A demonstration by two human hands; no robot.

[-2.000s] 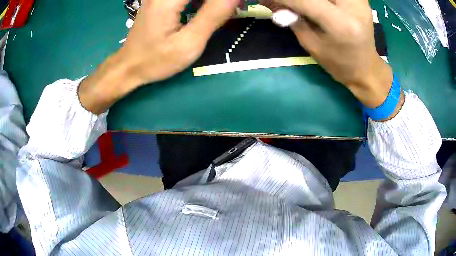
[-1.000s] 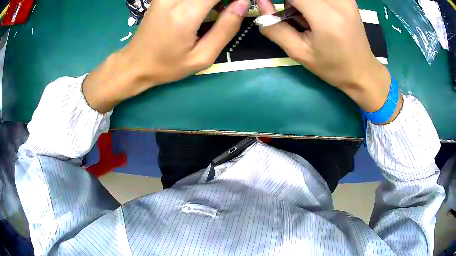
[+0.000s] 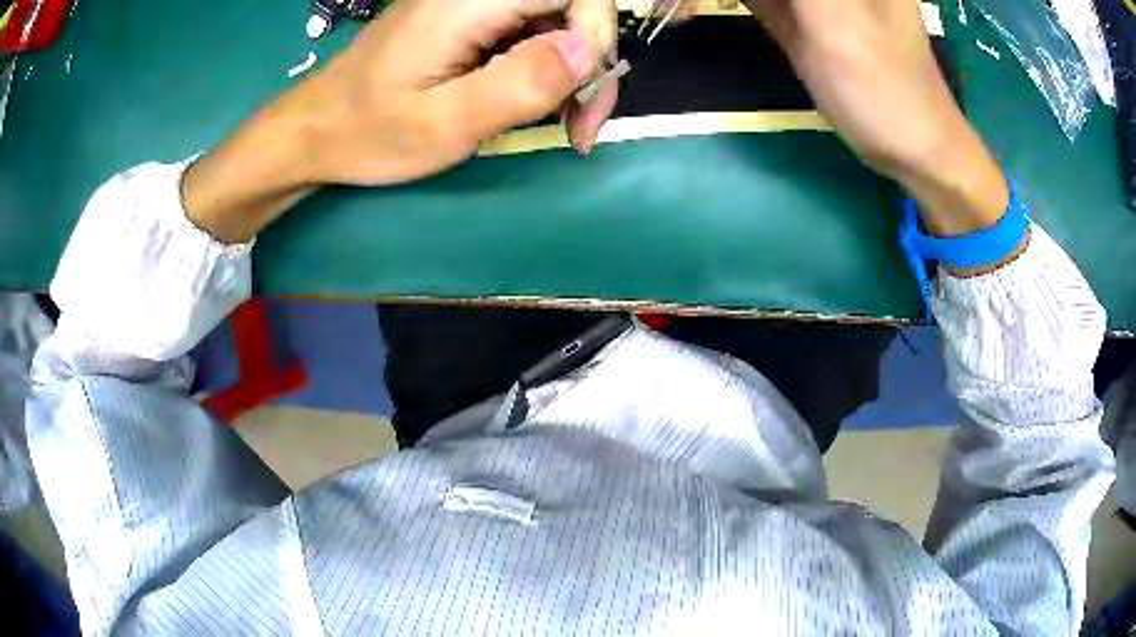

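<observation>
My left hand [image 3: 455, 106] is above the near left part of the black carrier strip [image 3: 735, 75]. It pinches a small grey-white piece [image 3: 603, 82] at its fingertips; what the piece is, I cannot tell. Slim pointed metal tweezers [image 3: 663, 18] show their tips at the top edge, just right of the piece and apart from it. My right hand [image 3: 860, 93] is over the strip's right part, its fingers cut off by the top edge. The tweezers appear to come from it, but the grip is out of view. No device housing can be made out.
Small dark and white parts [image 3: 343, 10] lie at the upper left, with a white sliver [image 3: 304, 62] below. A red bin [image 3: 31, 23] is at the far left. A crinkled clear bag [image 3: 1040, 62] lies at the right. The mat's front edge [image 3: 586, 305] runs before me.
The small piece now shows at my left fingertips. My right hand has moved up, its fingers leaving the picture. The white tip seen beside it is out of view, as is the row of pale squares.
</observation>
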